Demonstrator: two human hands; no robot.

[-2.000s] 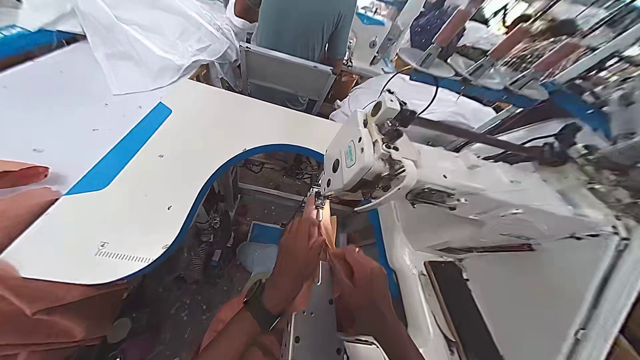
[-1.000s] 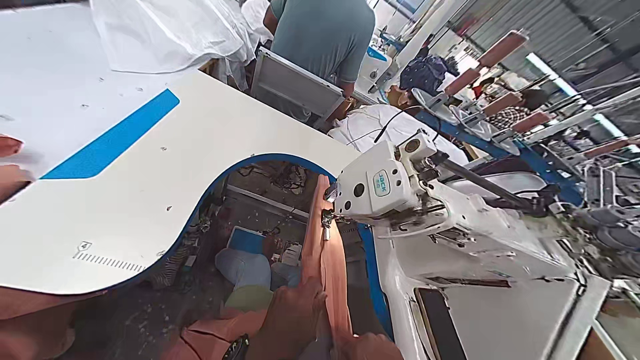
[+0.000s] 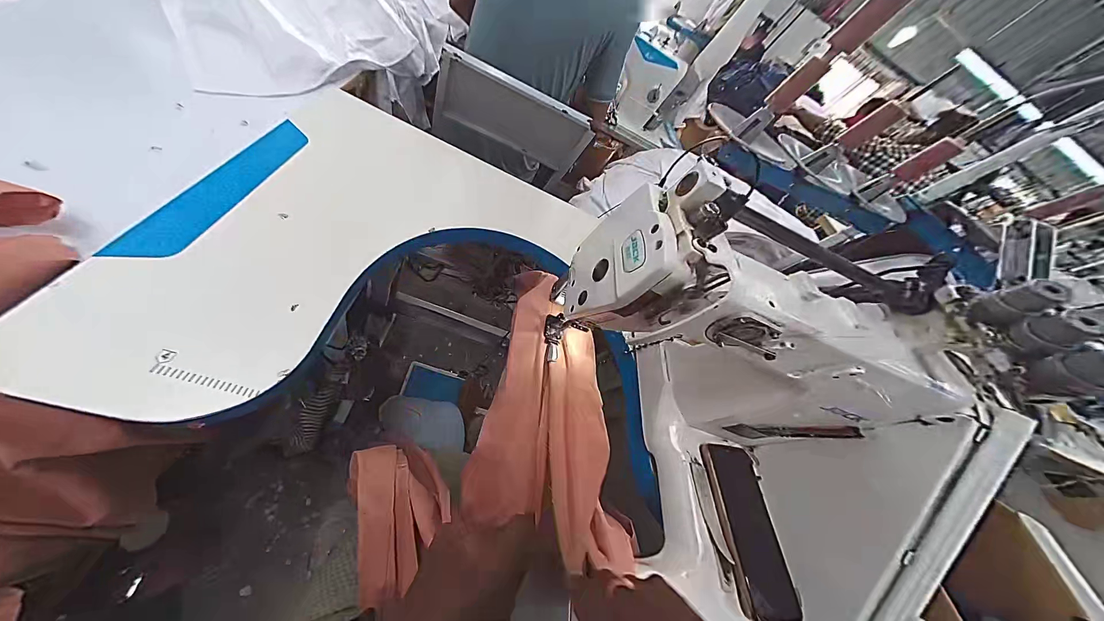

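Orange fabric runs down from under the presser foot of a white Jack sewing machine, whose lamp lights the cloth. At the bottom edge my left hand is closed on the fabric's left part, with a fold of the same cloth hanging beside it. My right hand is at the lower right end of the cloth, mostly cut off by the frame; its fingers are blurred and partly hidden by fabric.
A white table with a curved blue edge lies to the left, with white cloth at its far side. A person in a grey-green shirt is beyond a metal panel. A dark phone-like object lies right of the machine's arm.
Both hands have moved down the fabric, away from the presser foot, where they were two seconds ago. A longer stretch of orange cloth now shows below the foot.
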